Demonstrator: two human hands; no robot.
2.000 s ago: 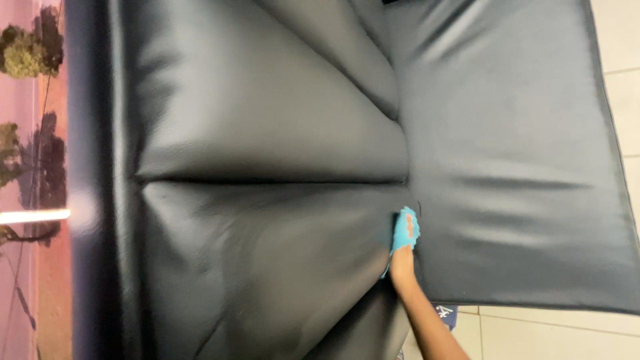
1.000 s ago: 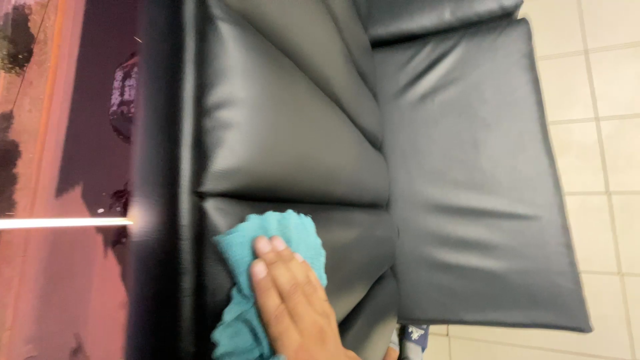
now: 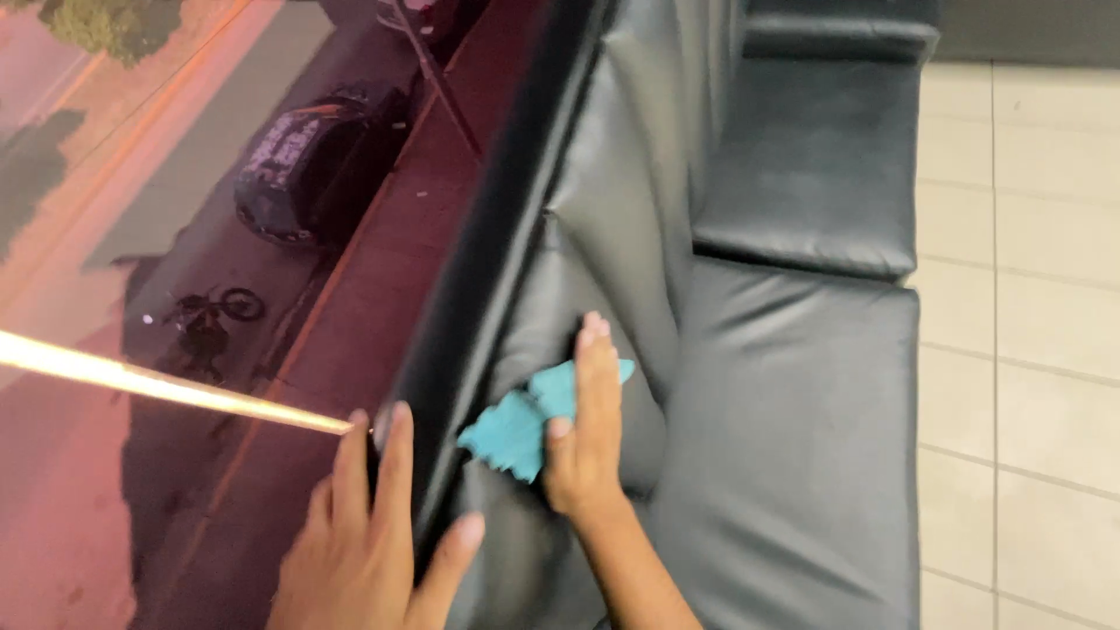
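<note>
My right hand (image 3: 591,420) presses a turquoise cloth (image 3: 512,433) against the black padded backrest (image 3: 604,236) of a leather-look sofa, its fingers pointing up along the padding. Part of the cloth sticks out on both sides of the hand. To the left, my left hand (image 3: 376,525) rests with spread fingers at the top edge of the backrest (image 3: 464,289), its fingertips beside the window glass. It holds nothing.
Black seat cushions (image 3: 787,437) lie right of the backrest, with a gap between two of them. Pale floor tiles (image 3: 1032,350) run along the right. Beyond the tinted window glass (image 3: 289,350) are a parked car (image 3: 306,166), a motorcycle (image 3: 210,311) and a street.
My left hand has come into view at the backrest's top edge. The right hand has stayed with the cloth on the backrest. The view has swung toward the window and another seat section.
</note>
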